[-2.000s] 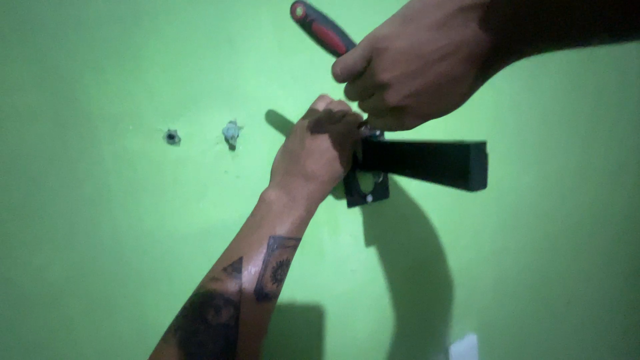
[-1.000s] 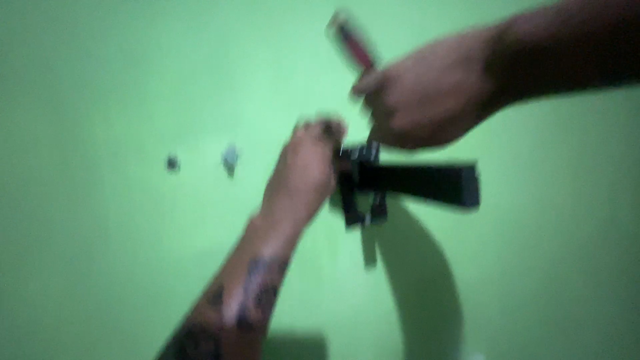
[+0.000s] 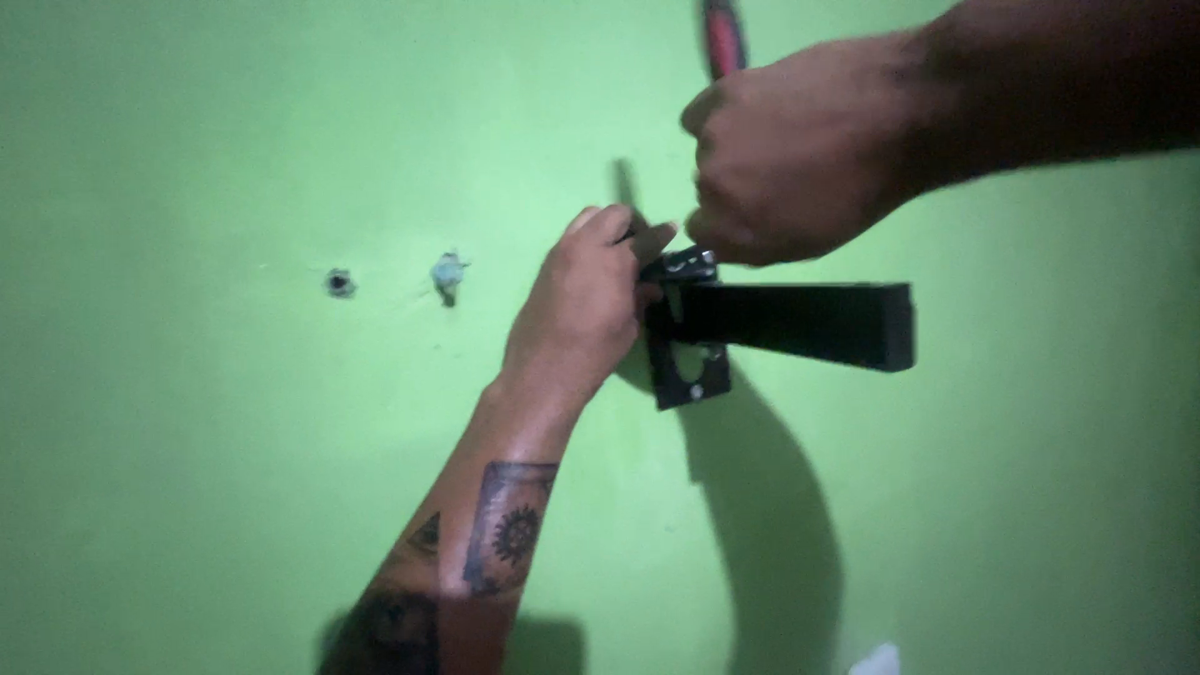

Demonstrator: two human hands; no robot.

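Note:
A black metal wall bracket [image 3: 797,319] with a flat plate and a square-ended arm pointing right is against a green wall. My left hand [image 3: 586,291] grips the plate's upper left side, its fingertips near the plate's top edge. Above the bracket, my right hand [image 3: 797,159] is closed around a tool with a red and black handle [image 3: 724,42], which sticks up out of the fist. The tool's working end is hidden by the hand. A round cutout and a small bright spot show in the plate's lower part.
Left of my left hand, the green wall [image 3: 187,450] has a dark drilled hole [image 3: 339,283] and a second hole with a bluish wall plug [image 3: 448,274]. Shadows of the arms and bracket fall on the wall. A whitish object [image 3: 877,659] shows at the bottom edge.
The tool handle leaned up to the left two seconds ago and now stands nearly upright. My left hand has stayed at the bracket.

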